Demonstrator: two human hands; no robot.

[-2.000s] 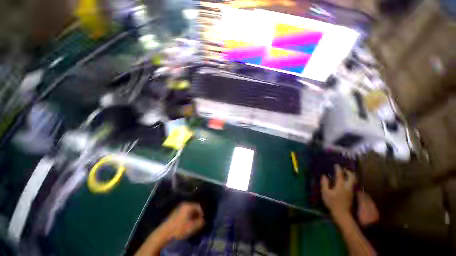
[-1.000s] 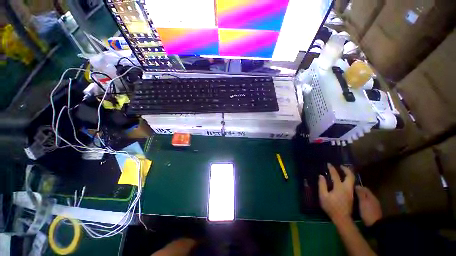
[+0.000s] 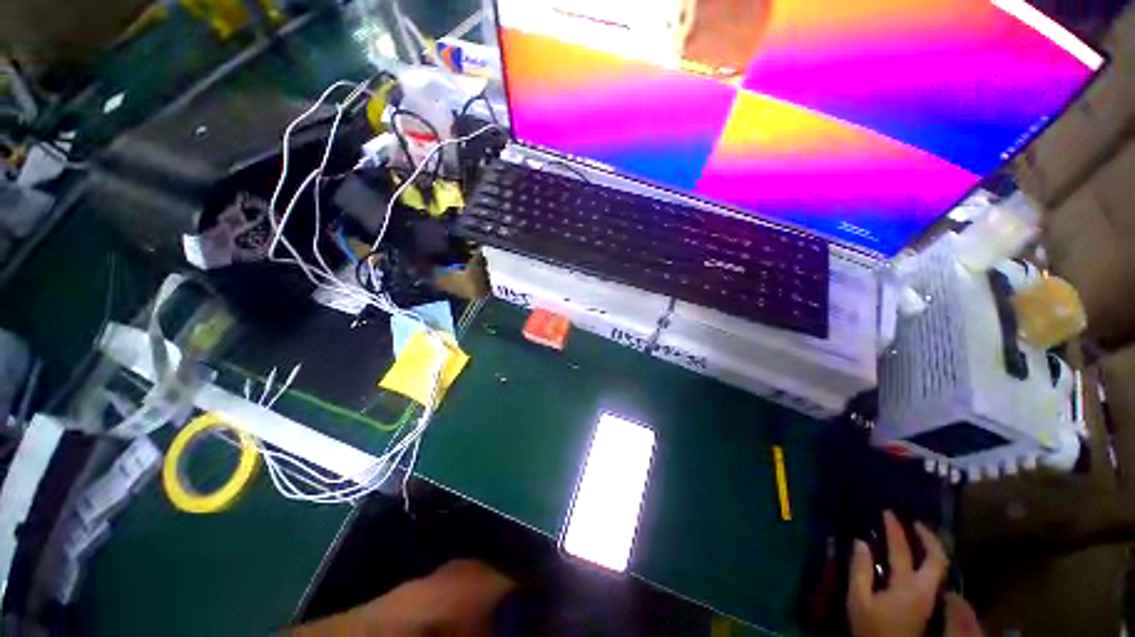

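My right hand (image 3: 896, 585) rests over a dark computer mouse (image 3: 881, 551) on the black mat (image 3: 831, 541) at the lower right; the mouse is mostly hidden by the fingers. My left hand (image 3: 473, 587) is at the bottom edge, blurred and dark, with its fingers not clear. The smartphone (image 3: 610, 492) lies flat on the green mat between my hands, its screen glowing white. The monitor (image 3: 859, 106) at the top shows pink, orange and blue wallpaper. The black keyboard (image 3: 647, 246) lies on long white boxes (image 3: 747, 361).
White cables (image 3: 317, 479), yellow sticky notes (image 3: 423, 365) and a yellow tape ring (image 3: 209, 463) are left. An orange-red block (image 3: 546, 327) lies before the boxes. A yellow stick (image 3: 782, 483) and vented pale box (image 3: 952, 361) are right. Part of another hand (image 3: 965, 617) shows beside mine.
The view has turned left, so the bench things appear farther right and tilted. The white window on the monitor's right is gone and wallpaper fills that area. My right hand stays at the mouse.
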